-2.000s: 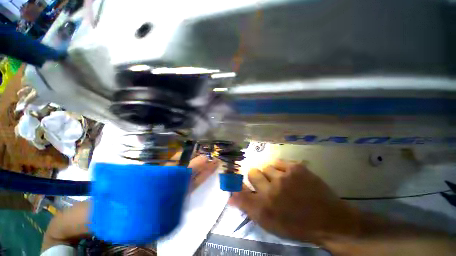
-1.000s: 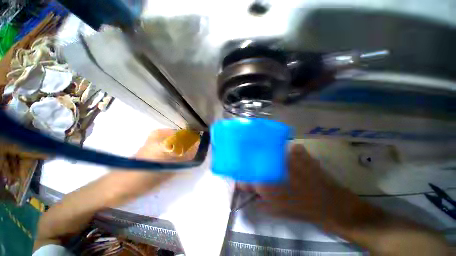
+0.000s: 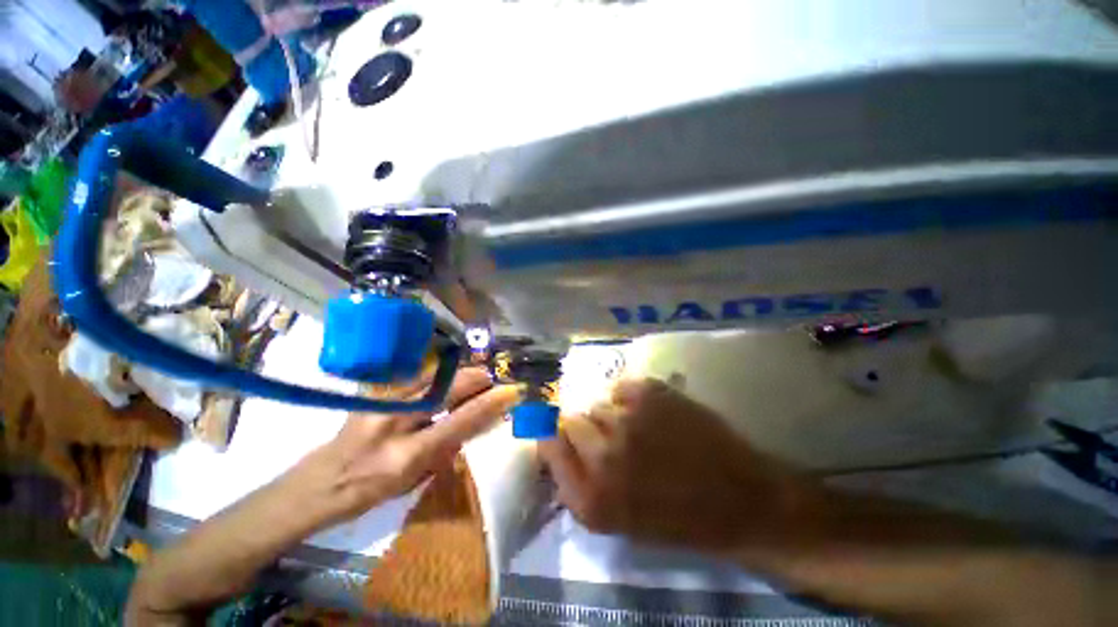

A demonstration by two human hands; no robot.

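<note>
A plush panel (image 3: 435, 557) lies below the needle area, its brown-orange textured face showing at left and its white back folded up at right. It hangs towards the table's front edge. My left hand (image 3: 392, 456) rests on its upper part, with fingertips near the needle. My right hand (image 3: 644, 459) is curled at the right of the needle, fingertips close to the white part of the panel. The small lower knob (image 3: 535, 420) and the tension knob (image 3: 378, 336) partly cover the needle area, so the stitching point is hidden.
The white lockstitch machine (image 3: 785, 276) fills the top and right. The blue take-up guard (image 3: 92, 263) curves at left. A muzzle pile (image 3: 166, 355) lies on the brown plush stack (image 3: 49, 416). Dark snips (image 3: 1085, 453) lie at far right. The table-edge ruler (image 3: 638, 612) runs along the front.
The view has shifted, showing more of the machine. My left hand has moved right to the needle area. The panel's brown face now shows where white was seen.
</note>
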